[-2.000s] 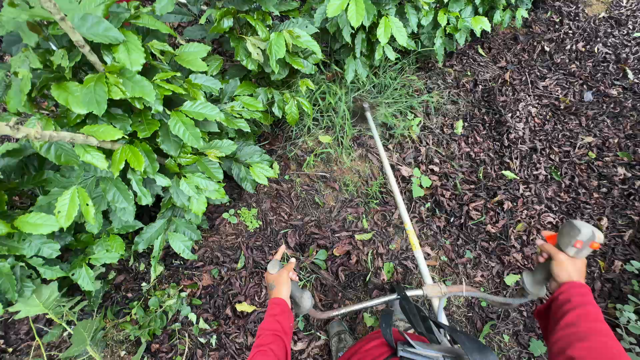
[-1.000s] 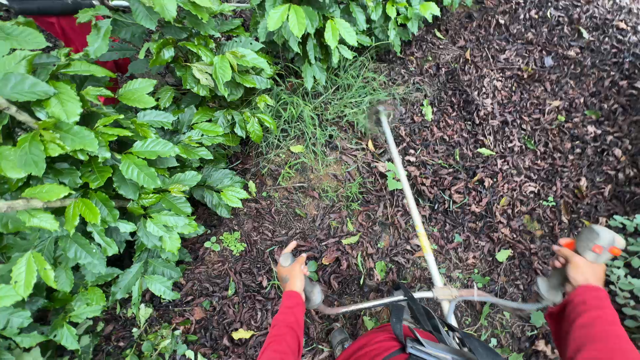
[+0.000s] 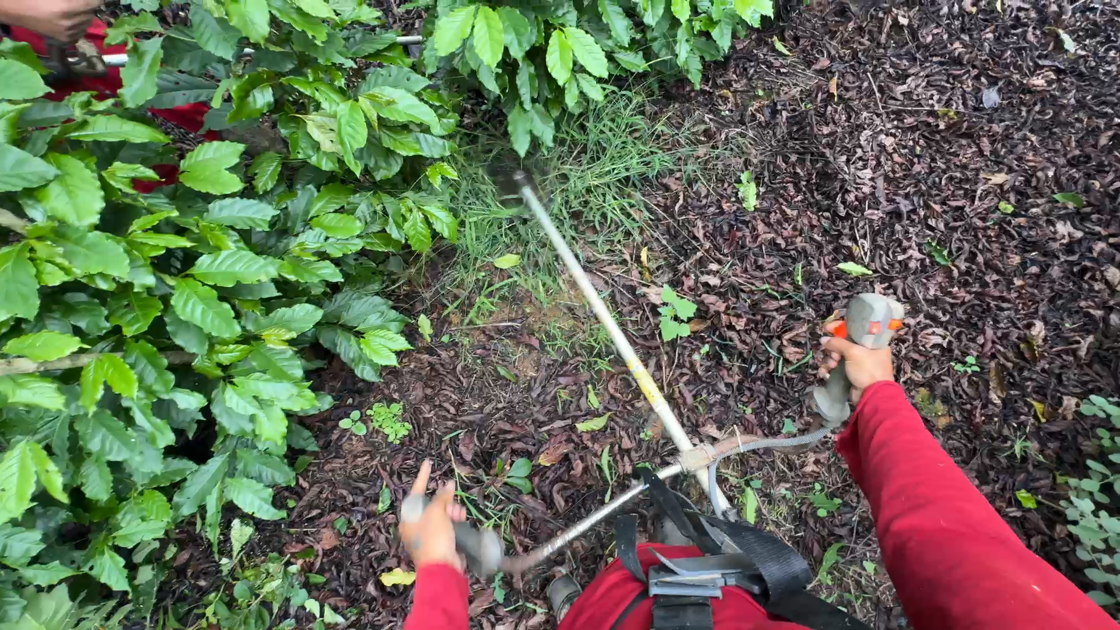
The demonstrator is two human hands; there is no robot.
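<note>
A brush cutter's long metal shaft (image 3: 604,311) runs forward from my waist, its blurred head (image 3: 516,179) in green grass (image 3: 604,157) at the edge of the bushes. My right hand (image 3: 862,363) is closed round the right grip (image 3: 831,394), which has orange controls. My left hand (image 3: 433,525) wraps the left grip (image 3: 479,547), with the index finger pointing forward. The handlebar (image 3: 595,518) crosses the shaft at a clamp. A black strap harness (image 3: 752,551) with a grey buckle lies against my red clothing.
Leafy bushes (image 3: 219,271) fill the left side and top. Behind them at upper left are another person's hand (image 3: 52,13) and red clothing (image 3: 179,114), beside a metal shaft. Dry brown leaf litter (image 3: 962,192) covers the ground at right, with a small plant (image 3: 1098,490) at the edge.
The cutter's head has swung left through the grass, toward the bushes. Another person's hand now shows at upper left. Both my hands have stayed on the grips.
</note>
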